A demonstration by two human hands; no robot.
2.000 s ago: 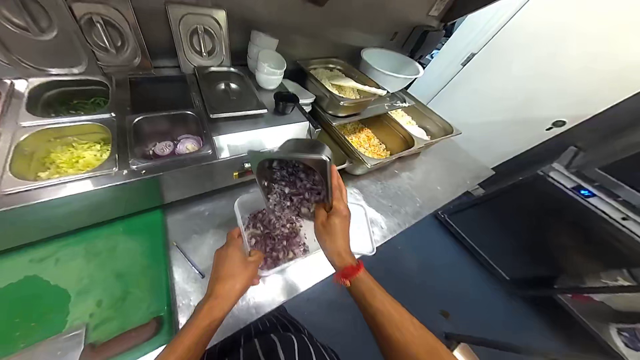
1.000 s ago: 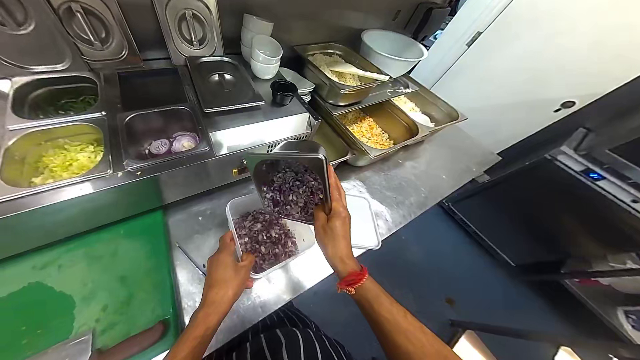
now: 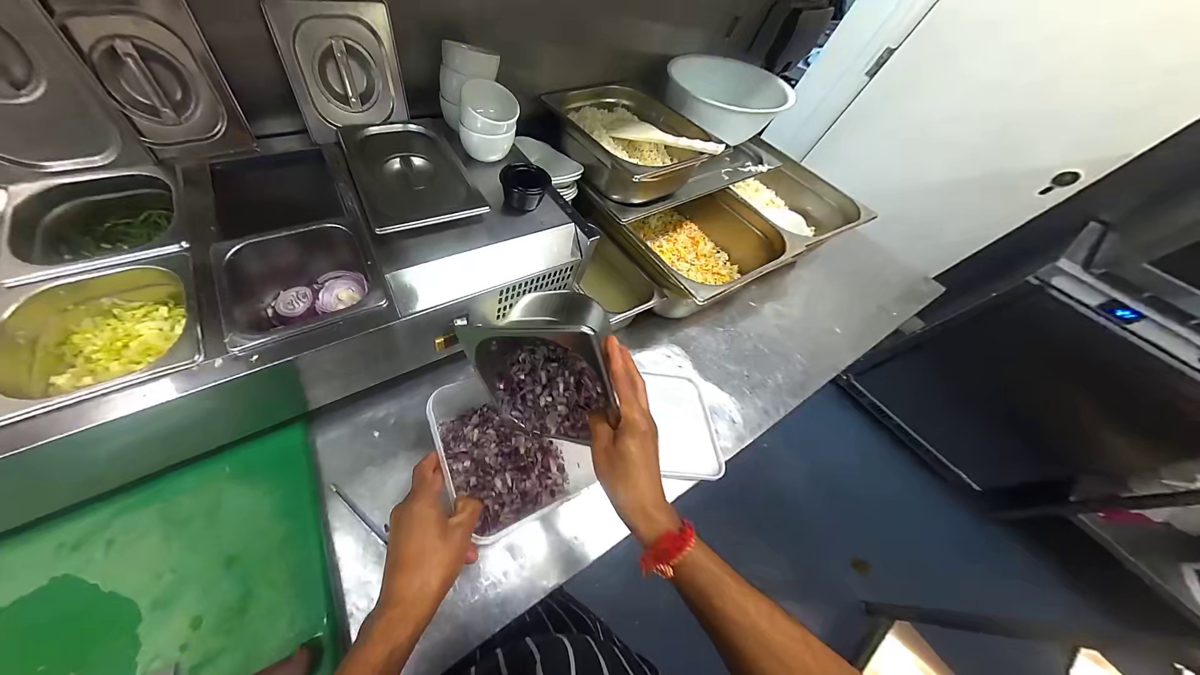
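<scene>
Tilted over a clear plastic tub (image 3: 436,412) is a small stainless steel pan (image 3: 562,309), its open side facing me. My right hand (image 3: 626,441) grips the pan by its right rim. Chopped red onion (image 3: 548,389) lies inside the pan, and more chopped red onion (image 3: 502,469) fills the left part of the tub. My left hand (image 3: 436,525) holds the tub's near left wall, thumb over the rim. A translucent white lid (image 3: 684,427) lies flat just right of the tub, partly behind my right wrist.
A green cutting board (image 3: 187,544) is at lower left. Behind are steel inserts with chopped lettuce (image 3: 122,342) and red onion slices (image 3: 317,295), stacked white bowls (image 3: 487,117), a black cup (image 3: 525,186), a rice pan (image 3: 609,173) with a spatula (image 3: 666,139), and a white basin (image 3: 731,94).
Both hands keep their grips, with the pan still tilted over the tub. Less of the knife at the lower left shows than before.
</scene>
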